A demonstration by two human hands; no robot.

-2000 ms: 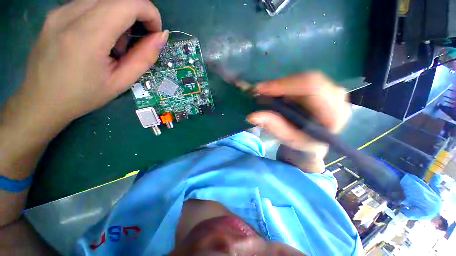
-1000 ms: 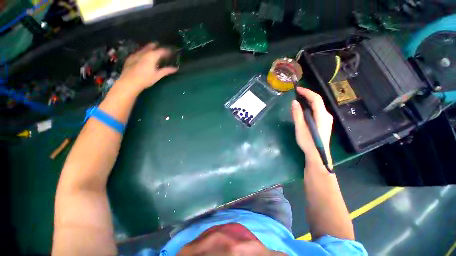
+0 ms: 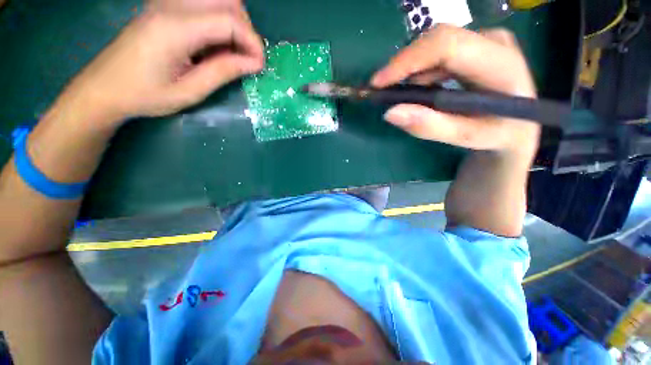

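A green circuit board [image 3: 293, 93] lies on the dark green mat, its plain dotted side up. My left hand [image 3: 178, 64], with a blue band at the wrist, is at the board's upper left corner, thumb and fingertips pinched together; whether a thin wire is between them cannot be made out. My right hand [image 3: 464, 85] grips a black soldering iron [image 3: 457, 101] like a pen. The iron's blurred metal tip is over the right part of the board; contact cannot be told.
A component tray with black pieces on white [image 3: 420, 14] is partly cut off at the top edge, beyond my right hand. A dark open box [image 3: 599, 142] stands at the far right. The bench's front edge runs near my blue shirt. A yellow-marked floor [image 3: 143, 242] shows below.
The component-side board seen earliest is gone; a dotted-side board lies there. My left hand has come back from the bench's far side to this board. The iron has moved from the yellow ring to the board.
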